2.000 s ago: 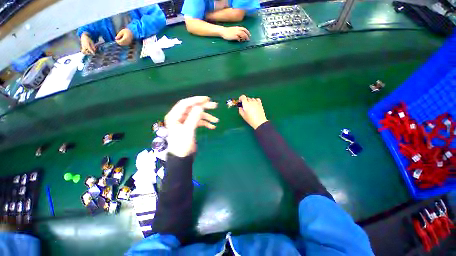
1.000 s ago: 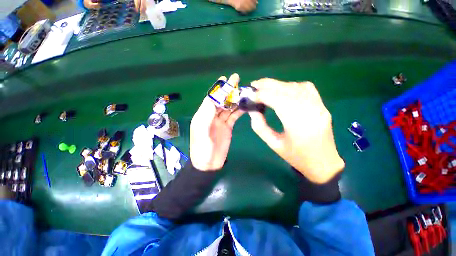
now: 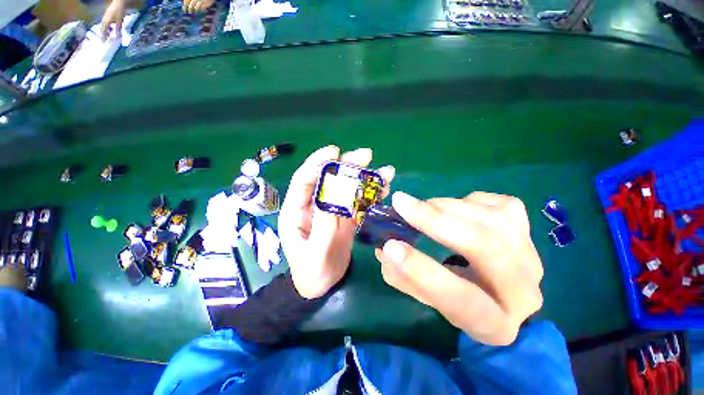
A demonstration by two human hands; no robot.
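Note:
An open watch case [image 3: 340,190] with a dark rim and white and yellow inside lies in my left hand [image 3: 316,251], held by palm and fingers. A glossy black display module [image 3: 386,226] is at the lower right of the case, close against its yellow-gold edge. My right hand [image 3: 471,262] pinches the display between thumb and index finger. Whether a flex cable joins the two parts is too small to tell.
At left are a pile of open units [image 3: 158,245], a black tray [image 3: 46,258], wipes [image 3: 220,220], a bottle [image 3: 256,193] and a smartphone [image 3: 224,289]. At right are a blue basket [image 3: 617,247] of red clamps and blue-faced parts [image 3: 561,234]. Another person's hand [image 3: 113,17] shows opposite.
The unit has gone from the far bench into my hands. Since one second ago, my hands have moved lower, and the display now shows flatter beside the case.

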